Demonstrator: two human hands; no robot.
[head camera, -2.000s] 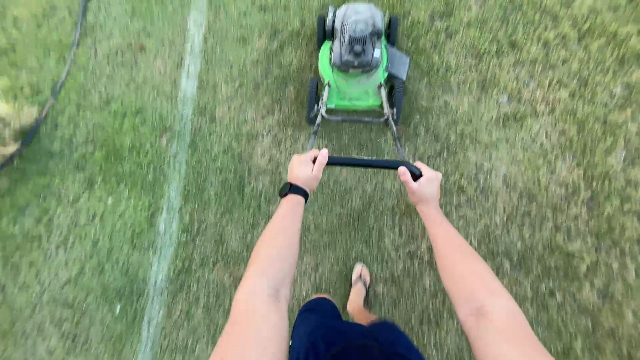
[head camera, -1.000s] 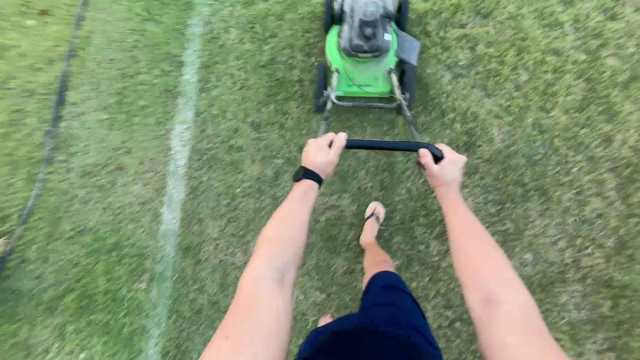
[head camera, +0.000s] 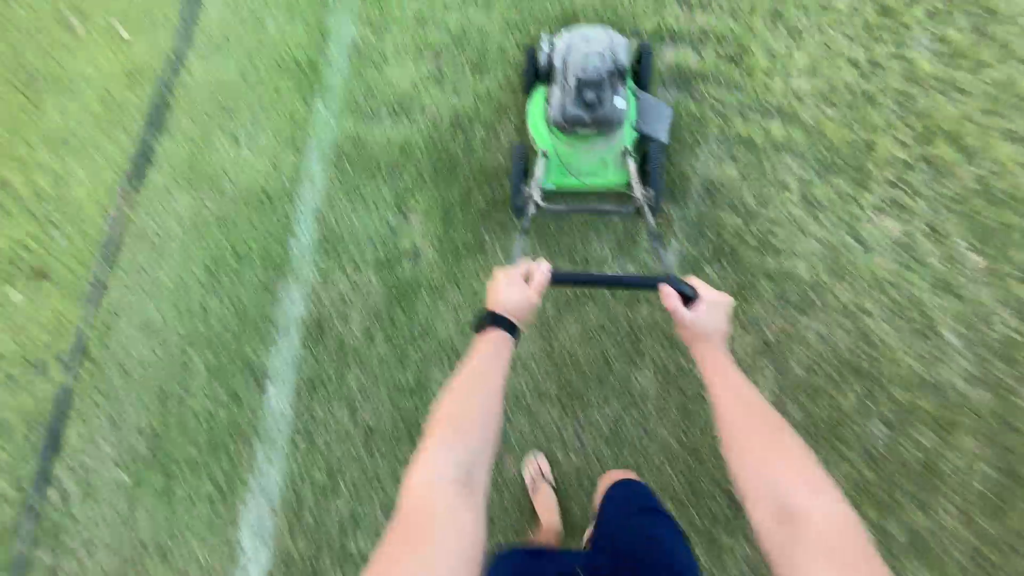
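A green walk-behind lawn mower (head camera: 582, 152) with a grey and black engine (head camera: 590, 76) stands on the grass ahead of me, at the upper middle of the head view. Its black handlebar (head camera: 606, 280) runs crosswise between my hands. My left hand (head camera: 518, 291), with a black watch (head camera: 497, 324) on the wrist, is closed around the bar's left end. The right end, where the bar bends, is in the grip of my right hand (head camera: 701, 310). A grey side flap (head camera: 654, 118) sticks out at the mower's right. Motion blurs the lower handle tubes.
Mown-looking grass surrounds the mower. A pale painted line (head camera: 298, 276) runs lengthwise to my left, and beyond it lies a dark hose or cable (head camera: 102, 268). Below my arms show a foot in a flip-flop (head camera: 542, 488) and dark blue shorts (head camera: 644, 528).
My feet have changed places in the stride: the foot seen at the right a second ago gives way to one further left. Both hands stay on the handlebar. The view has shifted somewhat.
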